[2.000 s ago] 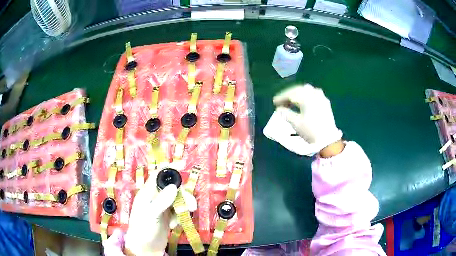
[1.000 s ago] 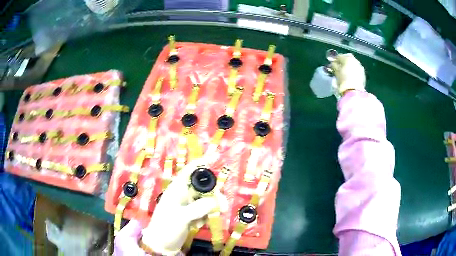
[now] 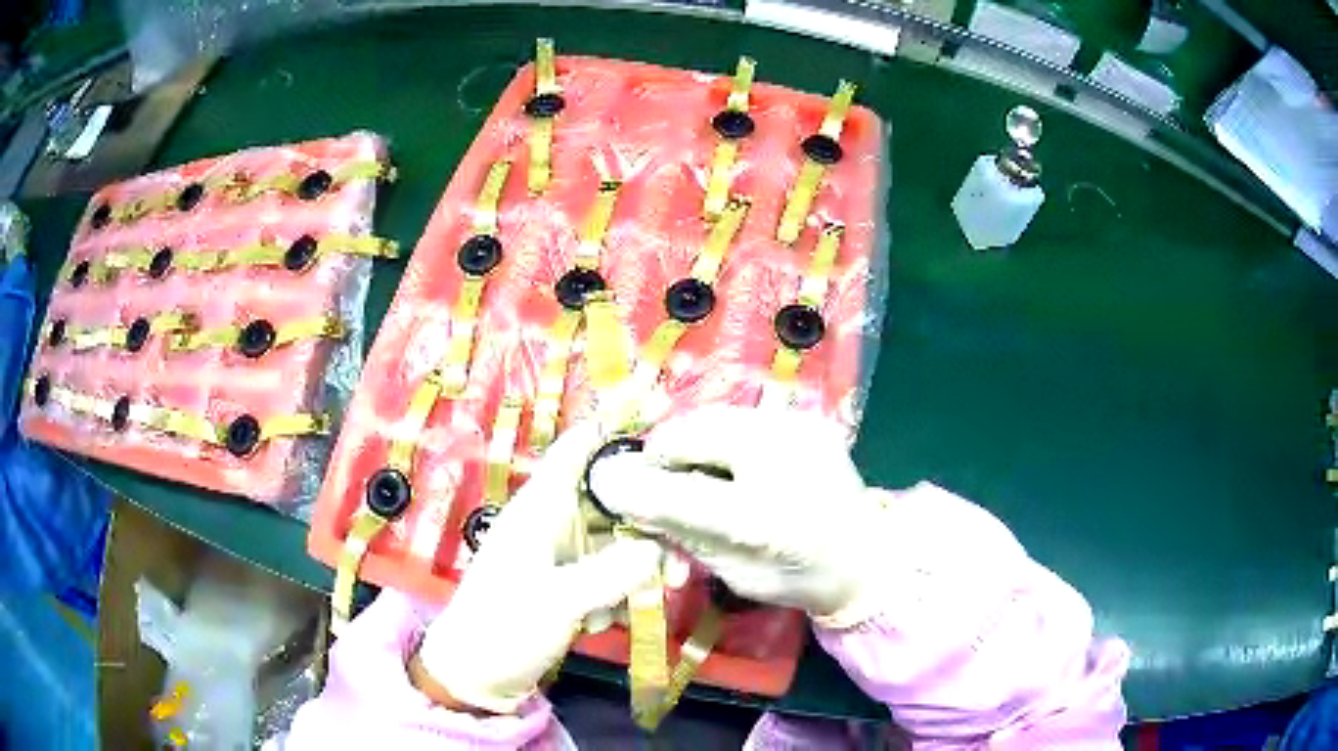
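Note:
My gloved left hand (image 3: pixel 528 594) holds a gold-strapped wristwatch (image 3: pixel 647 646) over the near part of the salmon-red tray (image 3: pixel 646 110). One end of its strap hangs down toward me, and its black head is partly covered by fingers. My gloved right hand (image 3: pixel 763 506) has its fingertips on the watch head. Whether a cloth is under these fingers cannot be told. More watches lie in rows on the film-covered tray, among them one (image 3: pixel 479 254) at the left. The right hand hides part of the tray's near right area.
A second tray of watches (image 3: pixel 220 308) lies at the left. A whitish bottle with a round shiny top (image 3: pixel 998 201) stands right of the main tray. A cardboard box with clear plastic (image 3: pixel 220 646) is below the bench at left. A rail runs along the back.
My right hand has moved from the bottle back to the watch head and now touches it. My left hand still holds the watch. The camera view has shifted.

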